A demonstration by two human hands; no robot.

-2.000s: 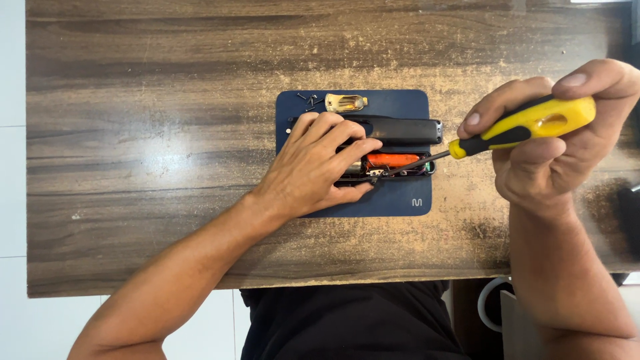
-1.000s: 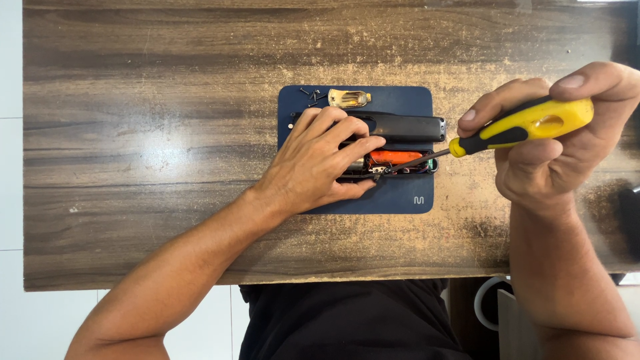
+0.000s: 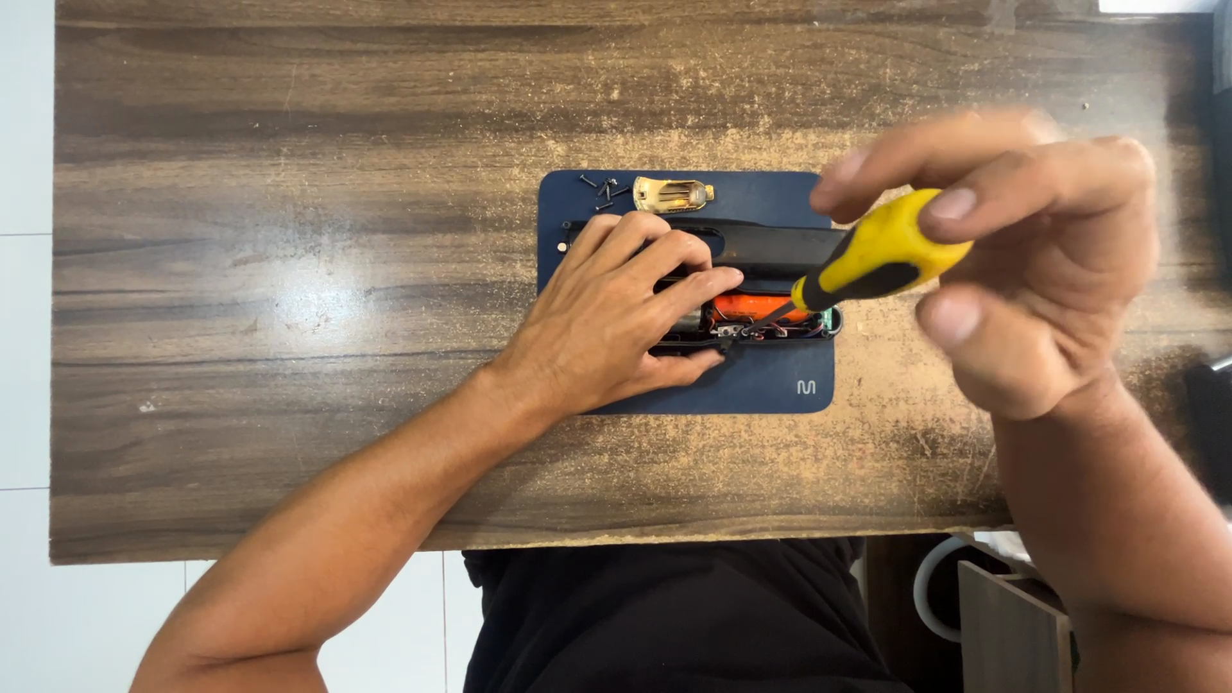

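Observation:
My left hand (image 3: 626,308) presses on an opened black device housing (image 3: 683,339), its thumb at the near edge. Inside the housing show an orange cylindrical battery (image 3: 756,308), thin wires and a small green circuit board (image 3: 826,321). My right hand (image 3: 1039,250), partly blurred, holds a yellow and black screwdriver (image 3: 881,250) by its handle. The screwdriver's shaft slants down left, its tip at small metal parts beside the battery. A black cover half (image 3: 780,252) lies just beyond the housing, partly under my left fingers.
Under the parts lies a dark blue mat (image 3: 712,390) on a worn wooden table (image 3: 289,289). Several small dark screws (image 3: 606,191) and a gold-coloured clipper-like part (image 3: 672,195) lie near the mat's far edge. A dark object (image 3: 1211,414) stands at the right edge.
The screwdriver handle has turned and tilted within my right hand, whose fingers have spread and shifted around it. My left hand stays on the housing.

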